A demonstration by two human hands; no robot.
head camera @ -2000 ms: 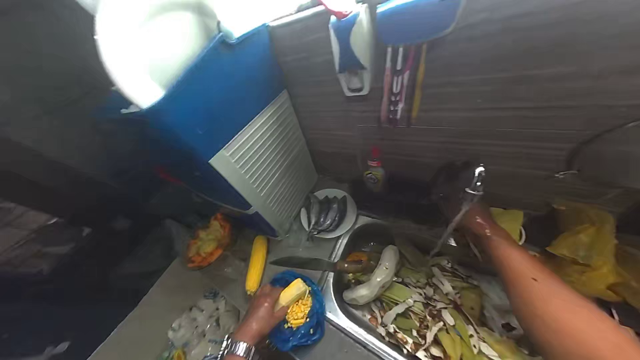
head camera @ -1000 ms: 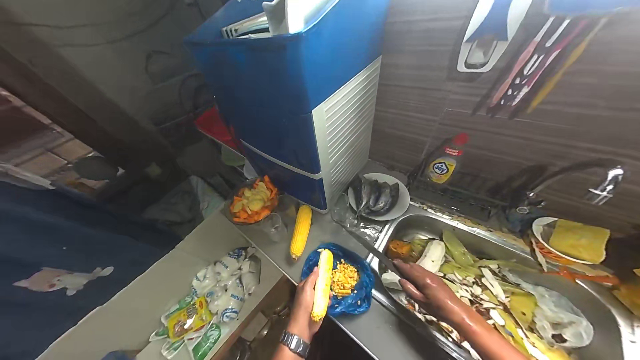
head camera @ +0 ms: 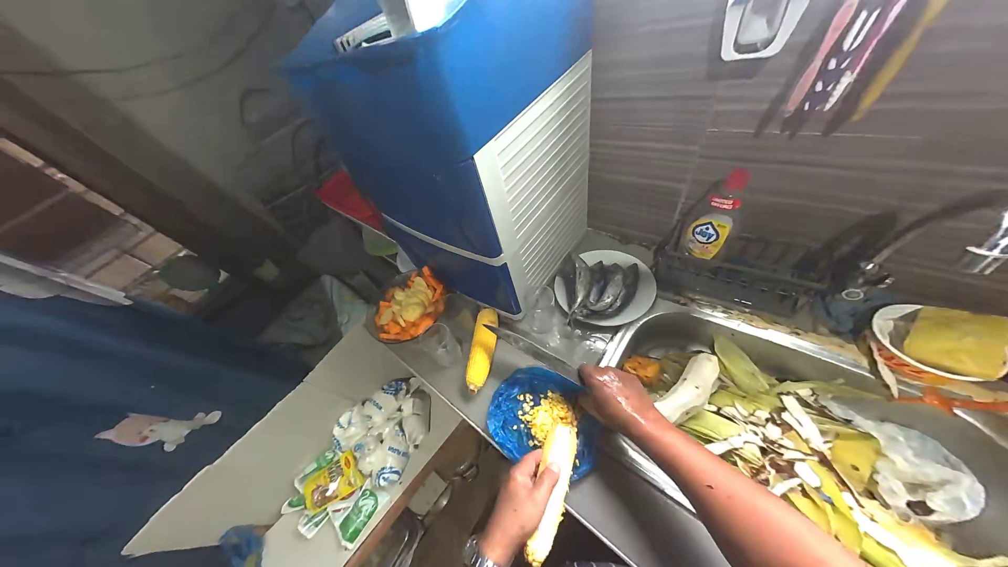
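Note:
My left hand [head camera: 524, 492] grips a partly stripped ear of corn [head camera: 555, 488], its upper end over a bowl lined with blue plastic [head camera: 508, 409]. Loose yellow kernels [head camera: 547, 413] lie in that bowl. My right hand [head camera: 618, 398] is closed on a knife [head camera: 535, 346], whose blade points up and left above the bowl, its tip near a whole ear of corn [head camera: 481, 354] on the counter. The knife's handle is hidden in my fingers.
The sink [head camera: 756, 327] at right holds peelings, a peeled white vegetable [head camera: 691, 387] and a clear plastic bag [head camera: 921, 465]. Behind are a plate of fish [head camera: 605, 290], a dish soap bottle [head camera: 713, 224] and a blue appliance [head camera: 425, 110]. A bowl of cut vegetables [head camera: 409, 305] and packets [head camera: 335, 480] stand left.
My right hand, at the faucet two seconds ago with the knife lying by the sink, now holds the knife. The view has swung and moved closer.

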